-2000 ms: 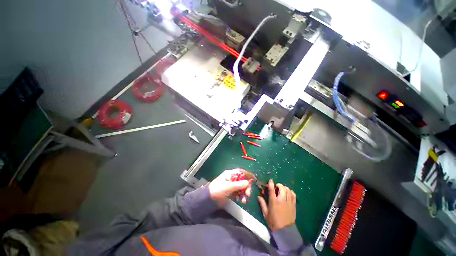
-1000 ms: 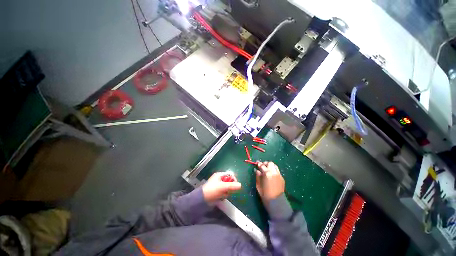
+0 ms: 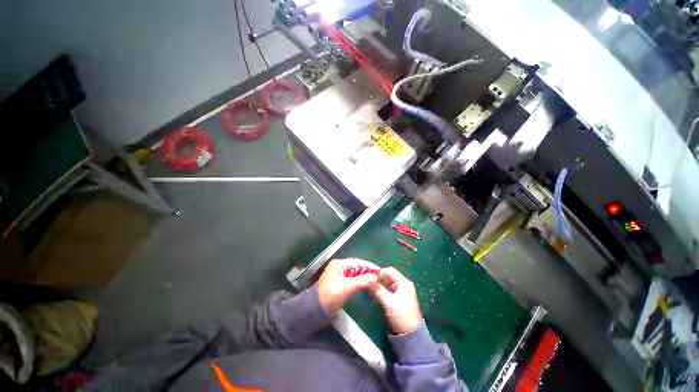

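Note:
My left hand [image 3: 339,286] is closed around a bunch of red wire leads [image 3: 359,270] over the near left edge of the green mat [image 3: 452,306]. My right hand [image 3: 398,297] meets it from the right, fingertips touching the near end of the bunch. Whether the right fingers pinch a lead of their own is too small to tell. A few loose red leads [image 3: 407,245] lie on the mat beyond my hands, below the machine outlet. No cutter can be made out in either hand.
A row of red leads [image 3: 540,360] lies on the black tray, beside the slotted metal strip [image 3: 502,377]. The machine cover [image 3: 349,142] and outlet blocks stand beyond the mat. Red wire coils [image 3: 187,149] lie on the floor at left. Pale specks dot the mat.
My right hand has left the loose leads and come to my left hand. Fewer leads lie loose on the mat. The machine's bright arm has shifted, and the view has moved.

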